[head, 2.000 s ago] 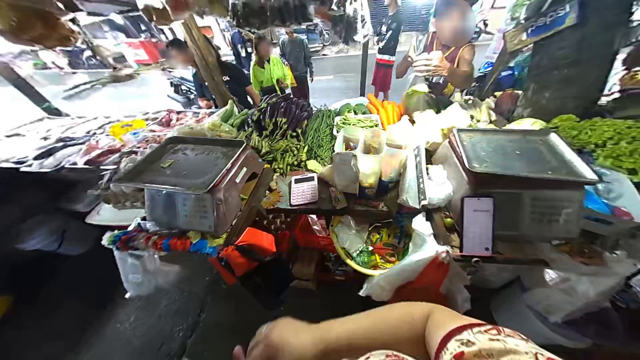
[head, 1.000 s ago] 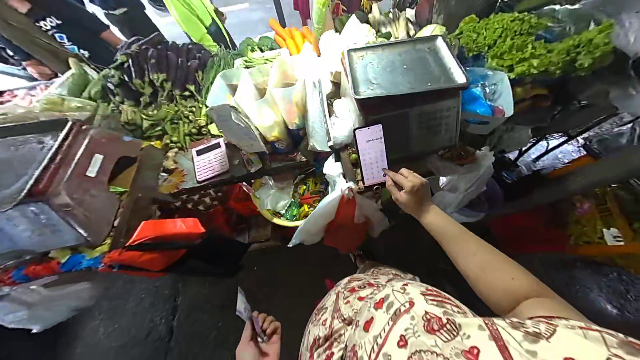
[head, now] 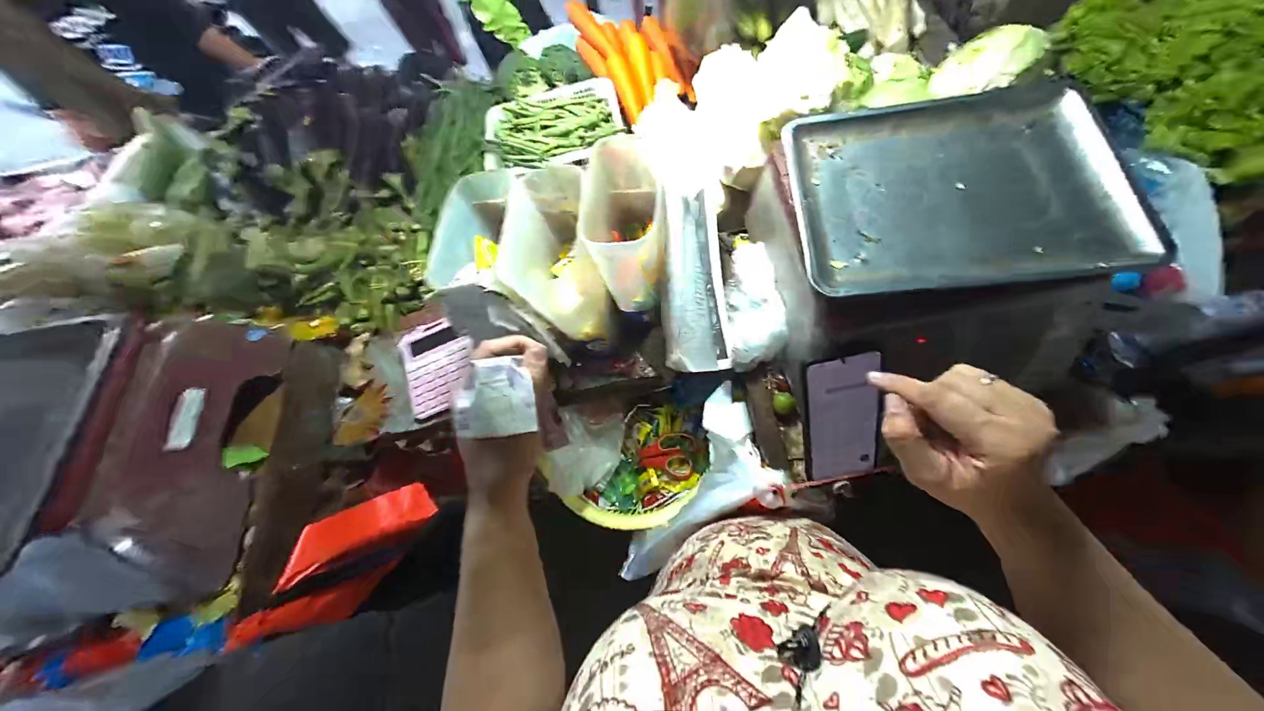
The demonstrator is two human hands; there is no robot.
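Note:
My left hand (head: 518, 360) grips a folded piece of paper, perhaps a banknote (head: 497, 397), just right of a pink calculator (head: 435, 367). The calculator lies on the stall's edge. My right hand (head: 966, 430) holds nothing; its index finger points at the upper right edge of a smartphone (head: 842, 417), and whether it touches is unclear. The phone stands propped against the weighing scale, below its metal tray (head: 968, 188). Between my hands is a yellow-rimmed basket (head: 632, 520) of small colourful packets, with scissors (head: 674, 464) on top.
Tall plastic containers (head: 622, 222) stand behind the basket. Carrots (head: 632, 59), green beans (head: 553, 128), cabbage (head: 990, 61) and lettuce (head: 1175, 79) line the back. A second scale (head: 183, 434) is at left, near an orange-red bag (head: 355, 533). A person's arm (head: 225, 46) shows at upper left.
My left hand, low near my lap one second ago, has come up beside the calculator with the paper. My right hand has moved from the phone's lower edge to its upper right side.

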